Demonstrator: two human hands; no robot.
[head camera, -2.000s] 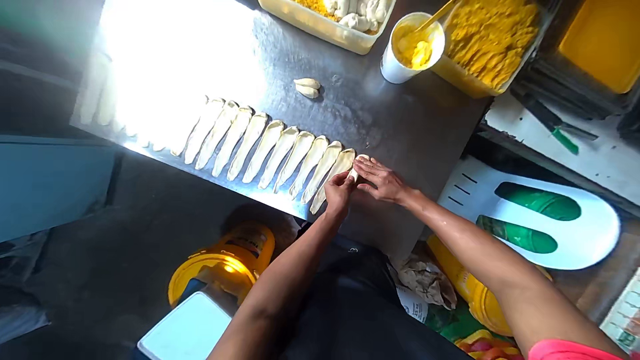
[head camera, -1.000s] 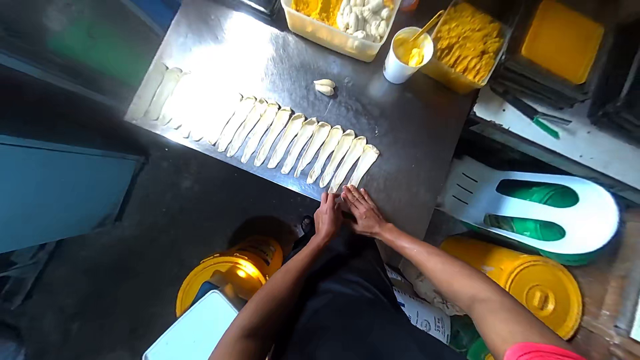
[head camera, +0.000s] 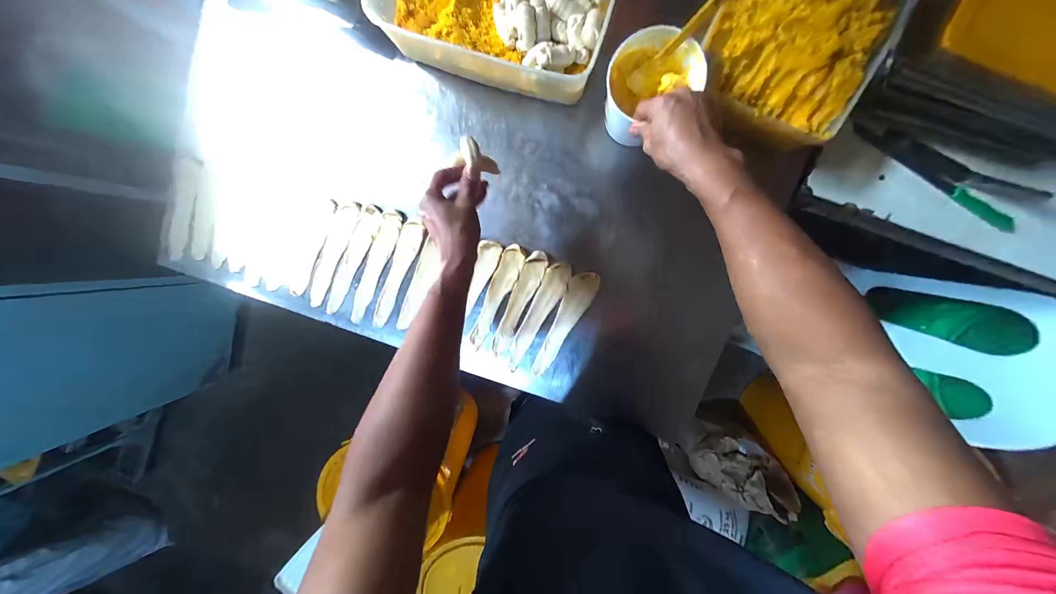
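My left hand (head camera: 452, 206) is raised above the steel table and pinches a small piece of pale dough (head camera: 472, 157) between thumb and fingers. Below it, a row of long flattened dough strips (head camera: 568, 322) lies side by side along the table's near edge, partly covered by my left forearm. My right hand (head camera: 683, 132) is at the near rim of a white cup (head camera: 624, 124) that holds a yellow paste and a yellow-handled utensil (head camera: 689, 29). The fingertips are partly hidden, so whether they hold anything cannot be seen.
A plastic tub (head camera: 487, 70) with yellow crumbly filling and pale dough pieces stands at the far edge. Right of the cup is a container of yellow filling (head camera: 792, 66). A green-handled knife (head camera: 982, 208) lies on a white surface at right, above a white plastic stool (head camera: 1015, 371).
Both hands have left the strips at the near edge. My left hand has taken up dough from the middle of the table; my right hand has moved forward to the cup.
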